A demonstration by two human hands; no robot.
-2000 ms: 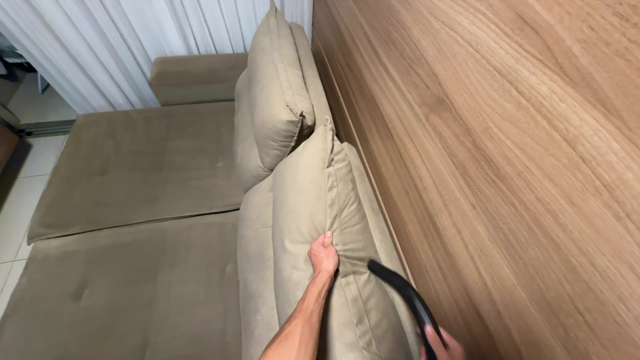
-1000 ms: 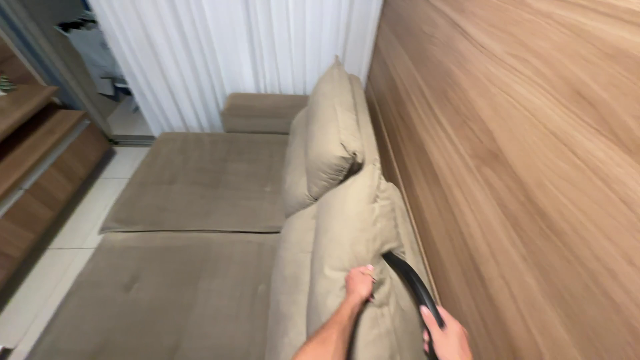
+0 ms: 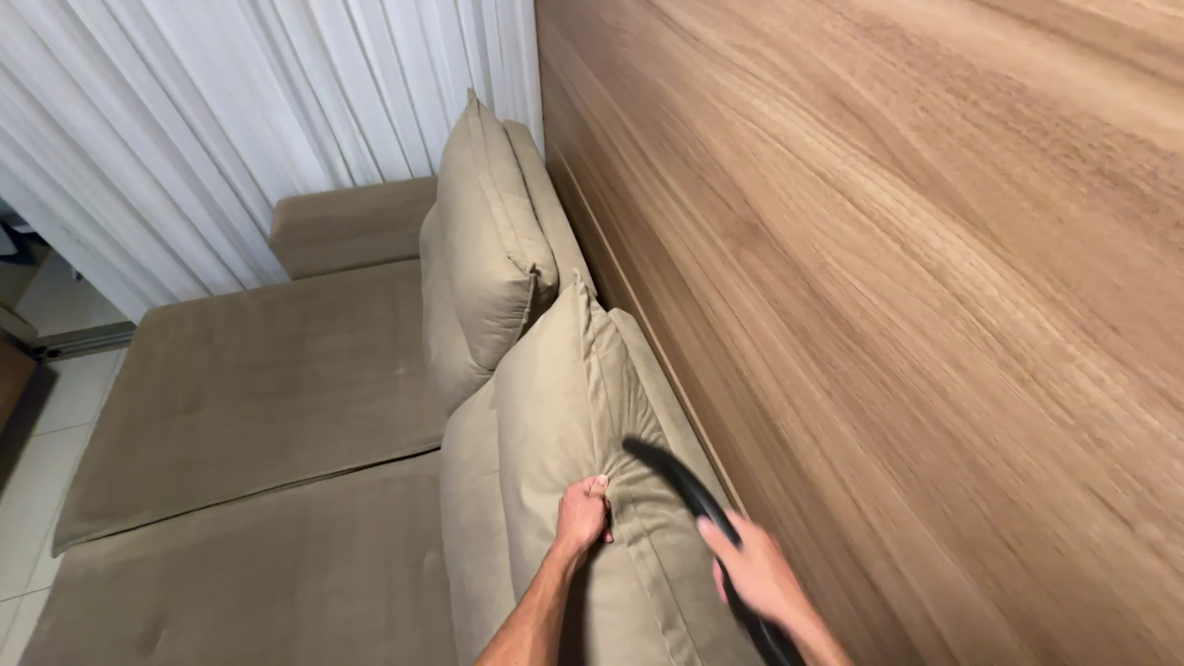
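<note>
A beige back cushion of the sofa fills the lower middle of the view. My left hand pinches the fabric at its top seam, pulling creases into it. To the right, my right hand is wrapped around a curved black tube, which looks like a vacuum cleaner wand. The tube's tip rests on or just above the cushion's top, right of my left hand; contact cannot be told. Its lower end runs out of view at the bottom. A second back cushion stands farther along the sofa.
A wood-grain panel wall rises close along the right, behind the sofa's backrest. The brown seat cushions spread out on the left, with an armrest at the far end. White curtains hang behind it. Pale floor tiles show at left.
Both hands keep their holds on the cushion and the black tube. The tube's tip has shifted a little over the cushion top. The view has swung left and back.
</note>
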